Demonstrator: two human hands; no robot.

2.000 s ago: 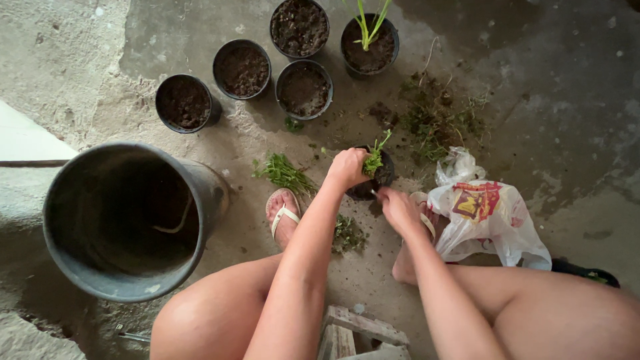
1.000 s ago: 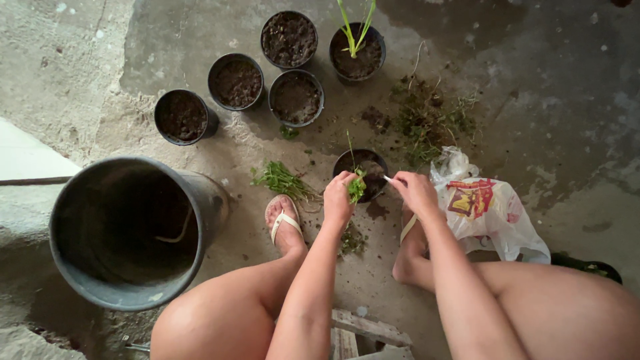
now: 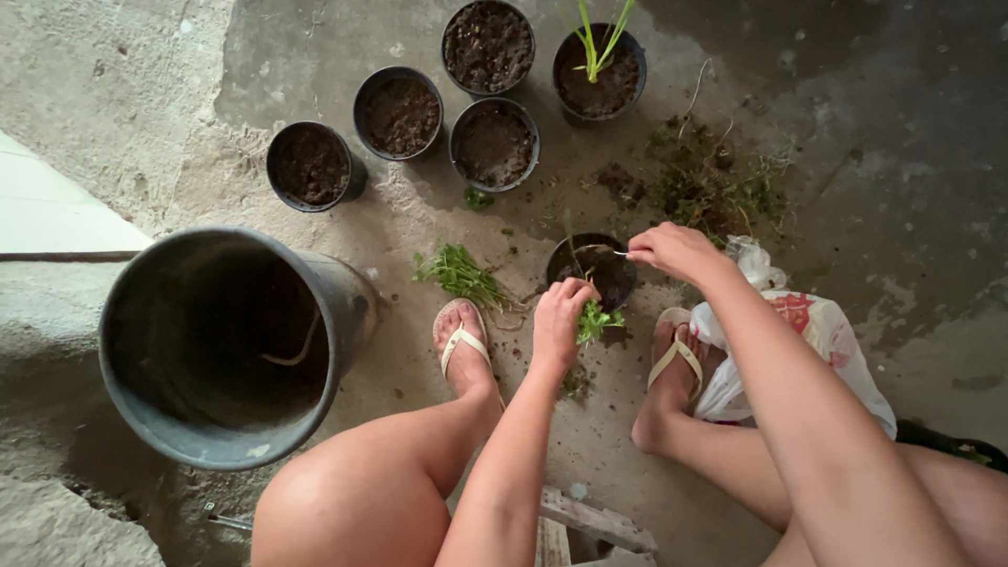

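A small black plant pot (image 3: 622, 279) with dark soil stands on the floor between my feet. My left hand (image 3: 563, 315) pinches a leafy green seedling (image 3: 598, 321) at the pot's near left rim; its leaves hang toward me and its thin stem or roots reach over the pot. My right hand (image 3: 673, 250), at the pot's right rim, grips a thin metal utensil (image 3: 618, 253), whose far end is over the soil and hard to make out. A bunch of green seedlings (image 3: 458, 276) with pale roots lies left of the pot.
Several soil-filled black pots (image 3: 400, 114) stand beyond, near a pot with a green shoot (image 3: 598, 75). A large dark bucket (image 3: 228, 346) is at left. Uprooted plants (image 3: 717, 177) lie at right, above a white plastic bag (image 3: 835, 339). A wooden stool (image 3: 594, 520) shows below.
The seedling in my left hand, upright over the pot two seconds ago, now has its leaves toward me at the near rim. My right hand has moved up to the pot's right rim.
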